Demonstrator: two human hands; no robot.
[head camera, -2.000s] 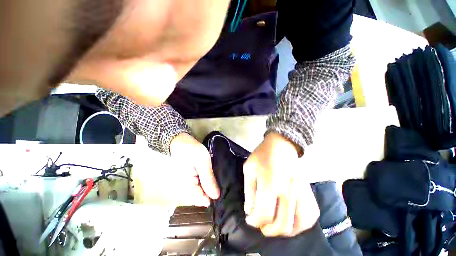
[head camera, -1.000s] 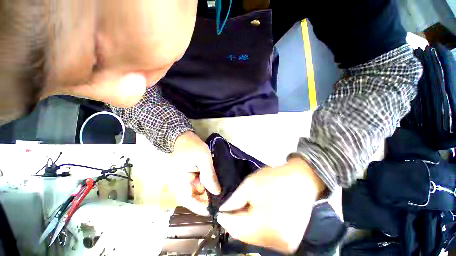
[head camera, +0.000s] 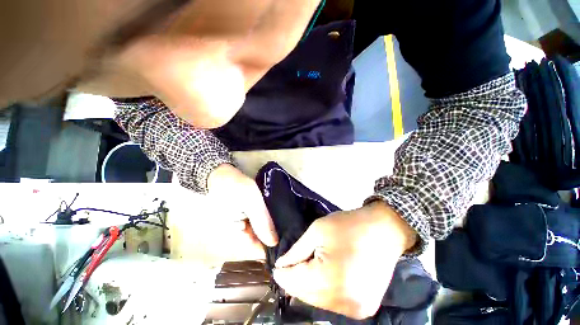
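A floppy black fabric bag (head camera: 286,209) with a thin pale curved line near its edge lies at the needle area of a sewing machine. My left hand (head camera: 343,257), at picture right, pinches its cloth edge between thumb and fingers. My right hand (head camera: 241,209), at picture left, grips the bag's other side, its fingertips at the edge. The fingertips of both hands are close together just above the dark presser foot area (head camera: 278,298), which is partly hidden. Greyer cloth (head camera: 407,285) shows beyond my left hand.
Red-handled scissors (head camera: 100,254) lie on the white machine body (head camera: 149,289) at lower left. The brownish ridged machine plate (head camera: 238,285) is left of the cloth. Black bags (head camera: 509,235) are piled at right, below an upright stack (head camera: 550,120). A blurred part of a head covers the top left.
My left hand has swung from lying flat on the cloth to pinching its edge near the needle area. The greyer cloth has bunched up beside it. My right hand has shifted only slightly.
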